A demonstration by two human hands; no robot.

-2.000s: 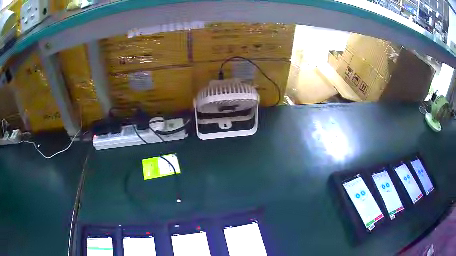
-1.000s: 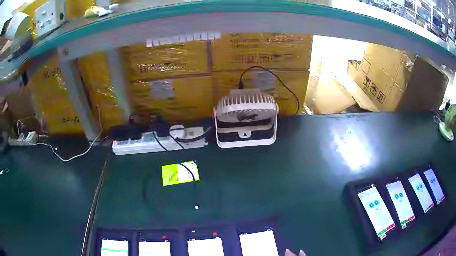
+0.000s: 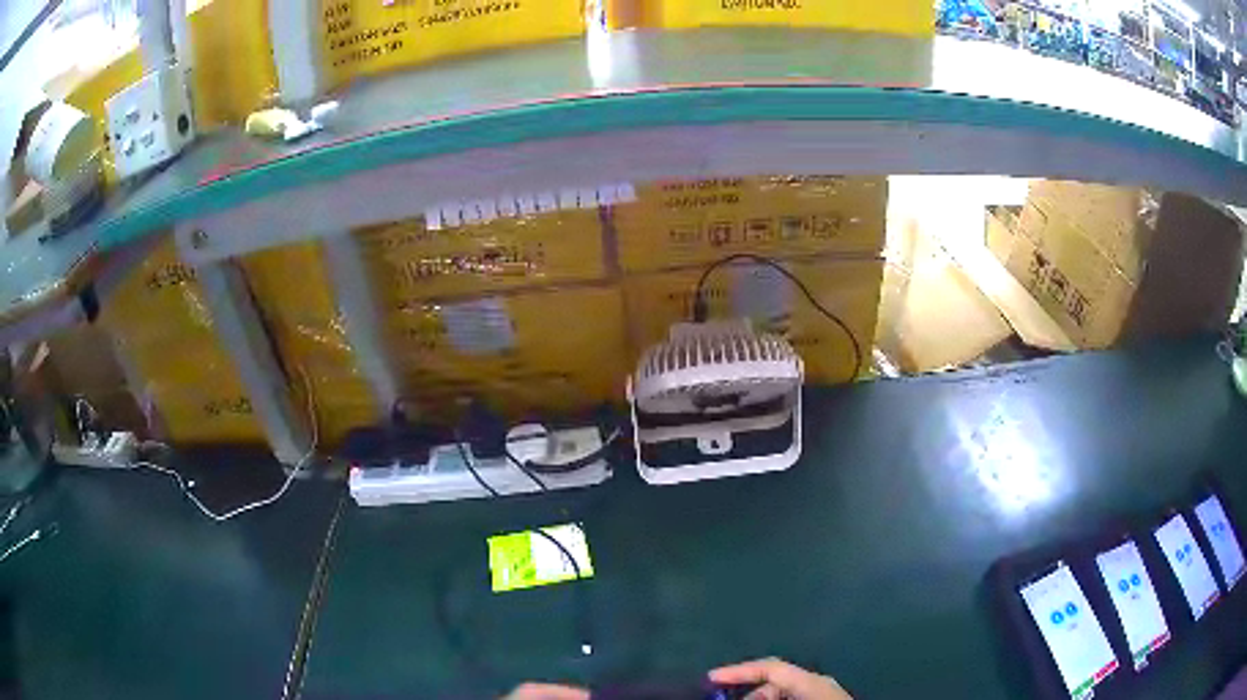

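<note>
My left hand [image 3: 547,692] and my right hand [image 3: 780,678] show only as fingers at the bottom edge. Between them is a dark slab [image 3: 659,693], probably a smartphone, mostly cut off by the frame; the fingers meet its two ends. At the right, a black phone tray [image 3: 1019,602] holds several smartphones [image 3: 1071,629] side by side, their screens lit white-blue with green and red bars at the bottom.
A yellow-green and white card [image 3: 540,557] lies mid-bench with a thin black cable over it. Behind it are a white power strip [image 3: 479,473] and a white fan [image 3: 718,404]. Cartons [image 3: 520,253] stand behind, below a green-edged shelf [image 3: 615,112].
The view has tilted up and shifted left, so the near row of lit phones has left the picture. Both hands now show at the bottom edge with a dark slab between them.
</note>
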